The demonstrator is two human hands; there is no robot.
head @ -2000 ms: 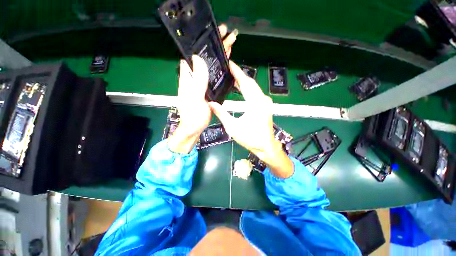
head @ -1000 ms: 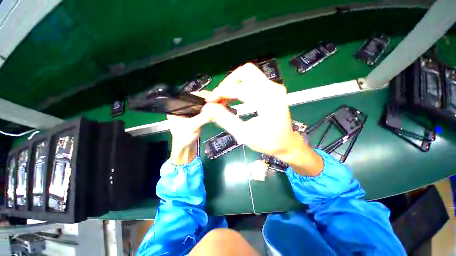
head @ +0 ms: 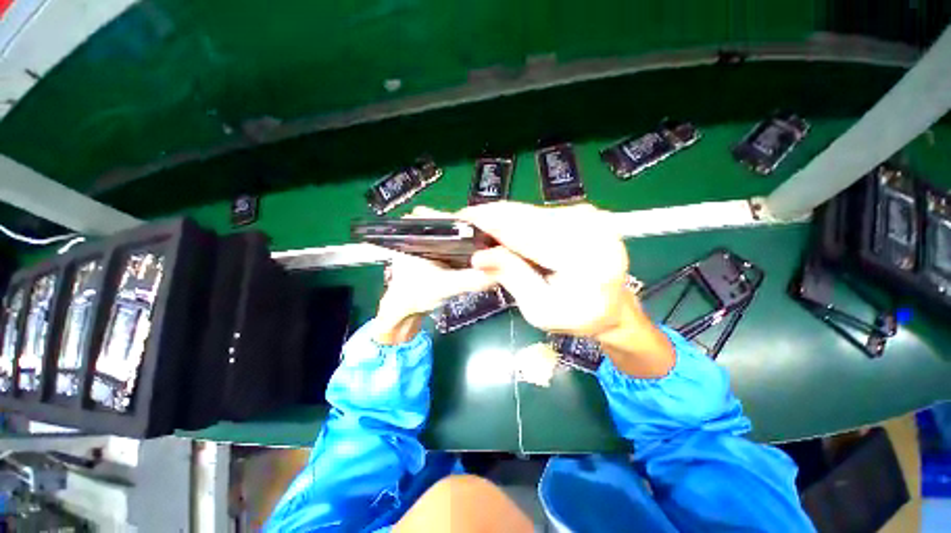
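A phone unit (head: pixel 422 235) is held nearly edge-on above the pale metal rail, its long edge towards me. My left hand (head: pixel 422 286) grips it from below, at its near side. My right hand (head: pixel 563 255) grips its right end, fingers curled over it. The fingertips overlap the unit, so its right end is hidden. Under the hands, another phone unit (head: pixel 471 309) with a battery lies on the green bench mat, and one more (head: pixel 580 352) lies partly behind my right wrist. A crumpled cream-white lump (head: pixel 537 364) lies beside it.
Black middle frames (head: pixel 722 279) lie at the right, with another (head: pixel 847 312) by the right foam tray (head: pixel 855 219). Stacked foam trays (head: pixel 172 333) with units stand at the left. Several units (head: pixel 558 173) lie on the green belt beyond the rail (head: pixel 688 217). A pale support (head: pixel 866 130) crosses the upper right.
The unit has gone from upright, with its battery side showing, to nearly level and edge-on, and lower. My right hand has moved onto its right end. The camera view has shifted.
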